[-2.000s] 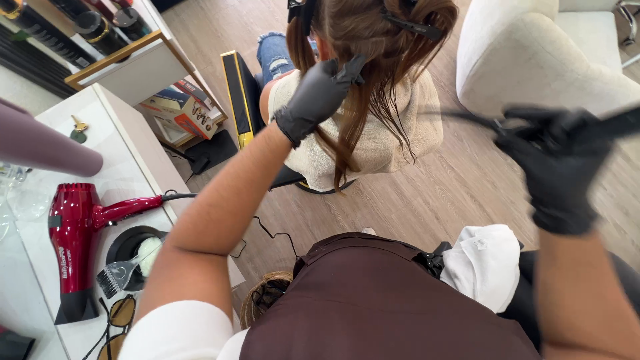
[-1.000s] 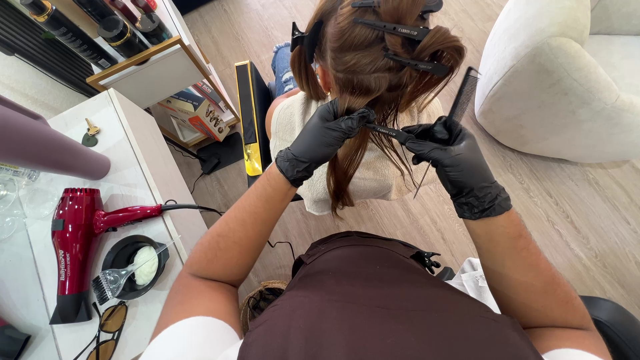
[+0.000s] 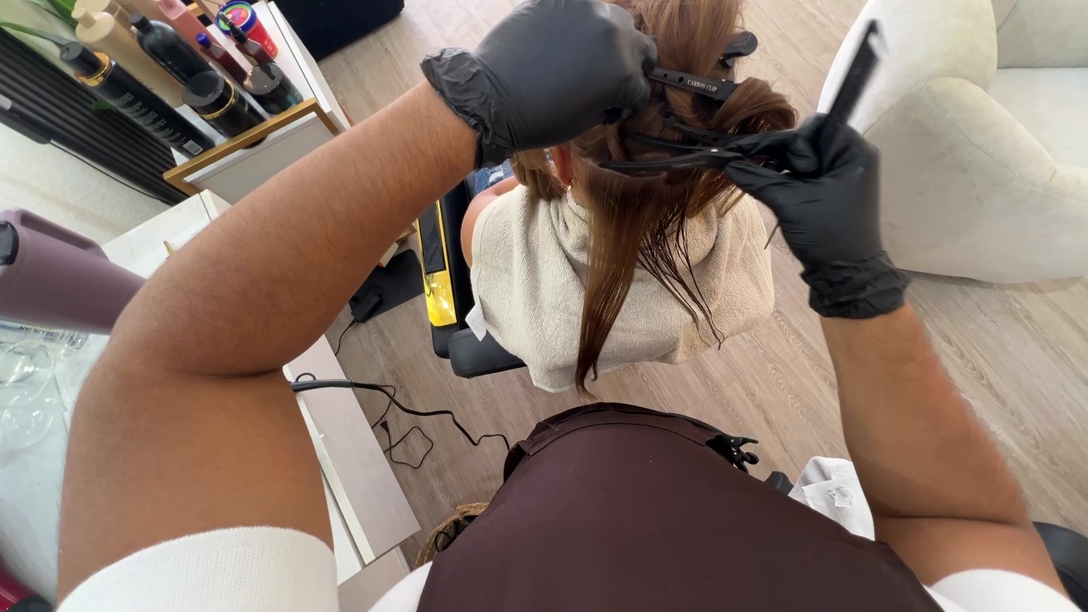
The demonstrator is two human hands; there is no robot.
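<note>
My left hand (image 3: 565, 76), in a black glove, is closed at the back of a seated person's head, against the brown hair (image 3: 616, 246); its fingertips are partly hidden. A black sectioning clip (image 3: 693, 83) sits in the hair beside it. My right hand (image 3: 816, 195), also gloved, grips another black hair clip (image 3: 680, 160), whose jaws are spread across the lower hair. A black comb (image 3: 852, 81) sticks up from the same hand. Damp strands hang over the beige towel (image 3: 629, 297) around the person's shoulders.
A white table (image 3: 365, 476) with a mauve tumbler (image 3: 64, 276) stands at left, near a shelf of bottles (image 3: 136, 98). Black cables (image 3: 416, 412) lie on the wood floor. A cream armchair (image 3: 952, 161) is at right, and a black salon chair (image 3: 480, 353) is under the person.
A second ago both hands were together at a clip below the head. My left hand has moved up over the head, and the clip at my right hand now shows with spread jaws.
</note>
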